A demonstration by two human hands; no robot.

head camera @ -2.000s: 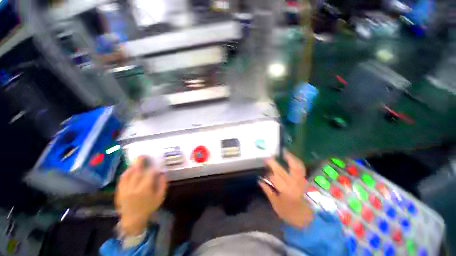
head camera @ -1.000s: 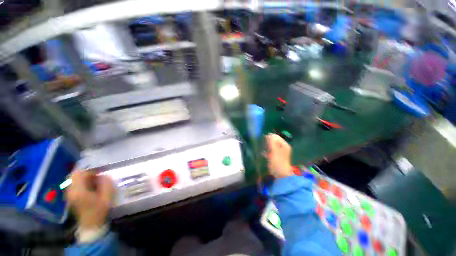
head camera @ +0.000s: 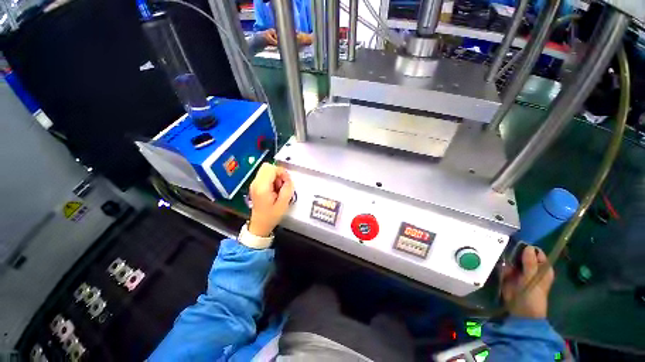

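Note:
The silver press (head camera: 417, 88) stands in front of me, its upper plate low over a pale block (head camera: 396, 131). Its white panel has a red round button (head camera: 365, 227), a counter at left (head camera: 325, 211), a lit counter at right (head camera: 414, 240) and a green button (head camera: 467, 258). My left hand (head camera: 271, 198) is curled at the panel's left end; I cannot tell if it holds anything. My right hand (head camera: 527, 279) is curled beside the panel's right end, off the green button. Something dark shows at its fingertips, too unclear to name.
A blue box (head camera: 233, 131) with a clear upright tube (head camera: 173, 67) stands left. A black tray (head camera: 163, 283) holds silver pieces (head camera: 127, 273). A blue cylinder (head camera: 559, 205) and yellowish hose (head camera: 622, 106) are right. A pale tray (head camera: 463, 353) is cut off below. A person (head camera: 283, 21) sits beyond.
The view has swung left, bringing the black tray in and most of the coloured-piece tray out. My left hand stays at the panel's left end; my right hand stays near its right end.

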